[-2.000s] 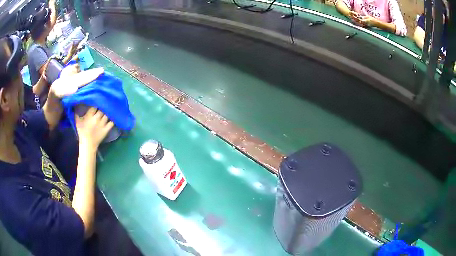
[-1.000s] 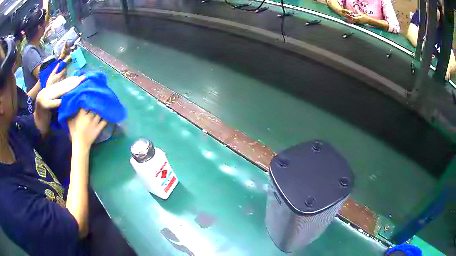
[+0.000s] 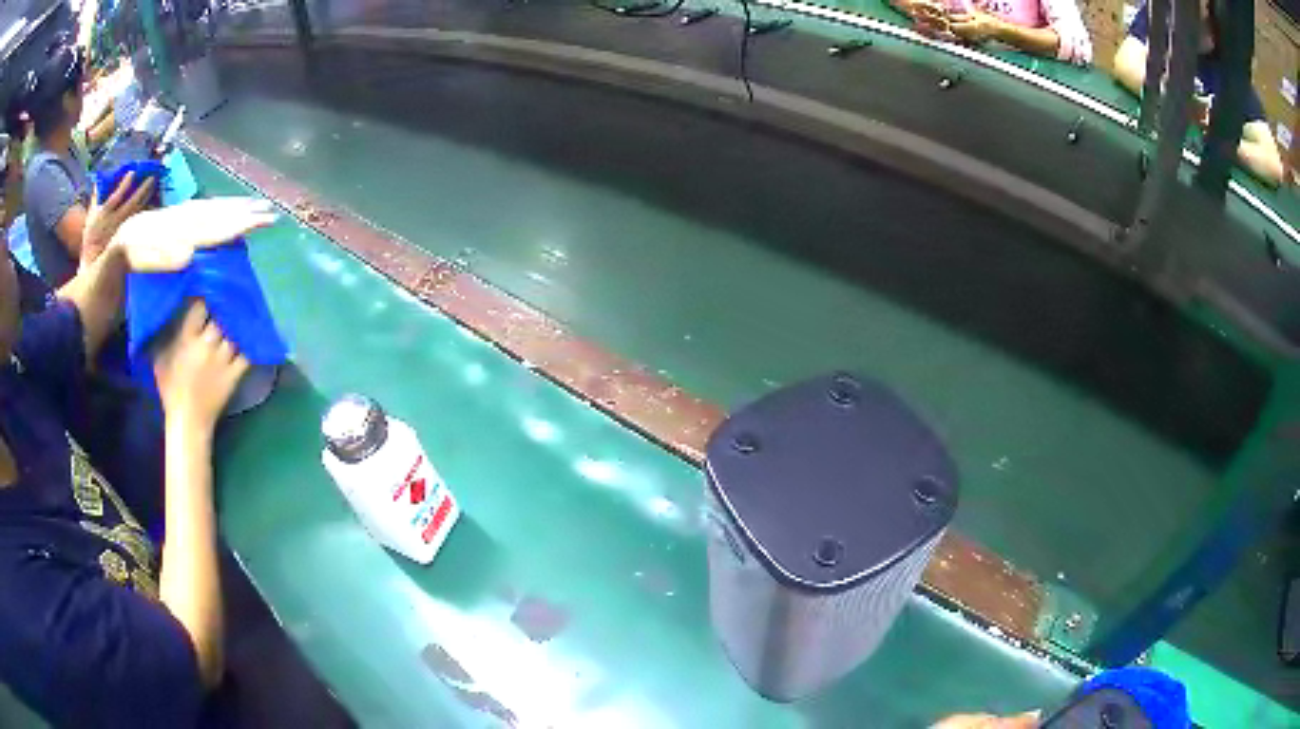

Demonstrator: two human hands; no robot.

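A grey speaker (image 3: 820,520) stands upright on the green bench, its black end with four round feet facing up. No hand touches it. At the bottom right edge, a second black speaker end (image 3: 1109,712) with round feet is cut off by the frame, with a bright blue cloth (image 3: 1149,695) behind and beside it. A sliver of a hand, which looks like my left hand (image 3: 991,722), shows just left of that speaker; its grip is hidden. My right hand is not in view.
A white bottle (image 3: 395,481) stands on the bench (image 3: 570,641). At left, a neighbouring worker holds a blue cloth (image 3: 210,306) over a dark object. Brown edging (image 3: 570,359) separates bench and belt (image 3: 642,306). A green post (image 3: 1169,128) stands at upper right; people sit beyond.
The view has shifted, so the speaker and bottle appear further left. The second speaker's black end and the sliver of hand have come into view at bottom right. The neighbour's hands and cloth have moved.
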